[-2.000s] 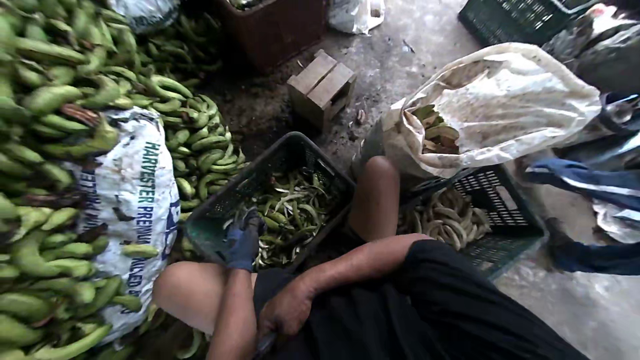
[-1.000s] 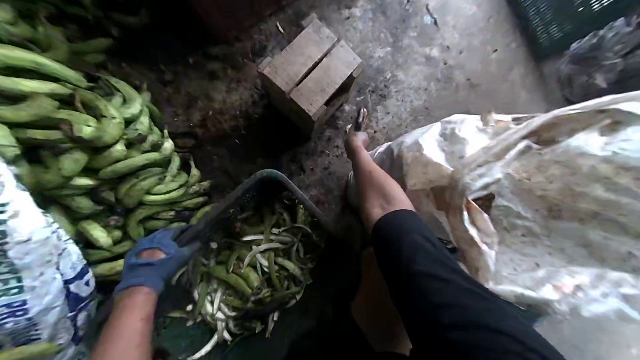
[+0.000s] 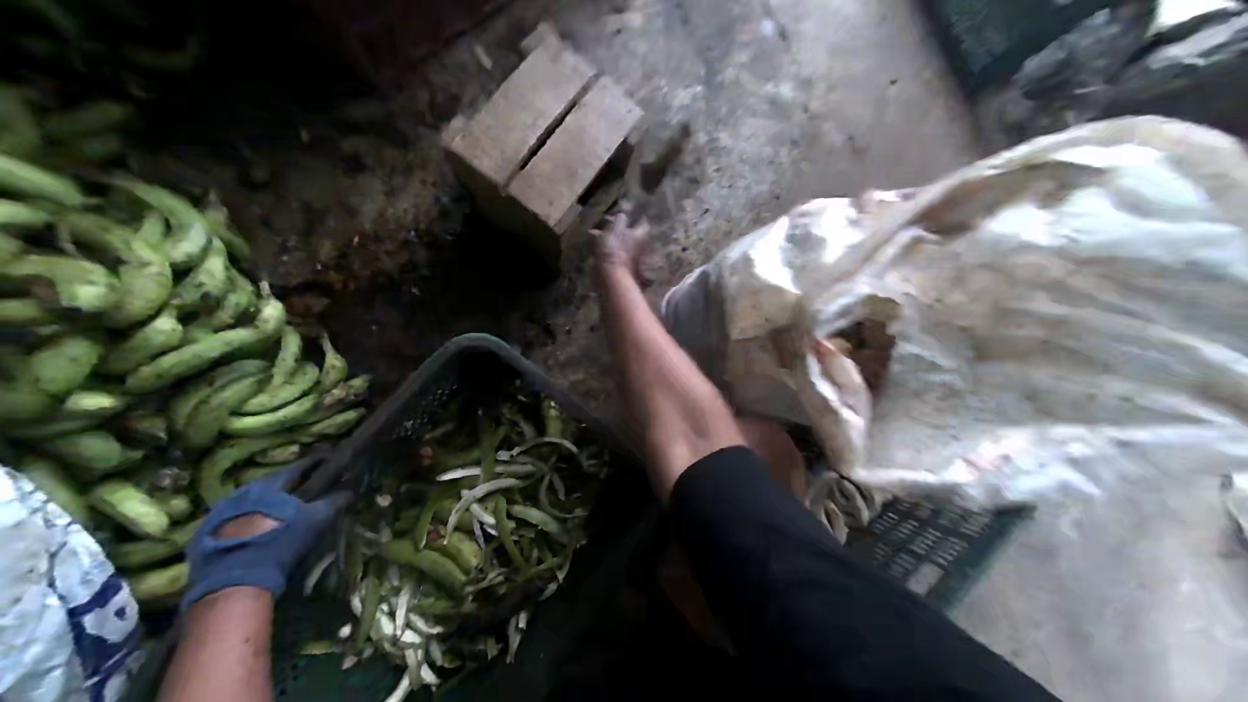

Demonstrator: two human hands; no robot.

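Observation:
My left hand (image 3: pixel 255 536), in a blue glove with a hole on its back, grips the rim of a dark plastic crate (image 3: pixel 478 341). Green peel strips (image 3: pixel 478 526) and some green plantains or bananas lie in that crate. My bare right hand (image 3: pixel 624 244) reaches forward, low beside a wooden block stool (image 3: pixel 551 136). It is blurred, and a thin blurred shape shows just past its fingers; whether it holds that cannot be told. To the right of my right forearm stands a large whitish plastic sack (image 3: pixel 1024 292) with its mouth folded over.
A heap of green plantains or bananas (image 3: pixel 146 312) fills the left side, with a printed white sack (image 3: pixel 49 585) at the lower left. A second crate (image 3: pixel 936 546), holding pale pieces, is partly under the large sack. Another dark crate (image 3: pixel 1004 39) stands at the top right.
My right hand has gone from my lap, two seconds ago, to the floor beside the wooden stool. My left hand has moved from inside the crate to its rim. The view has moved closer.

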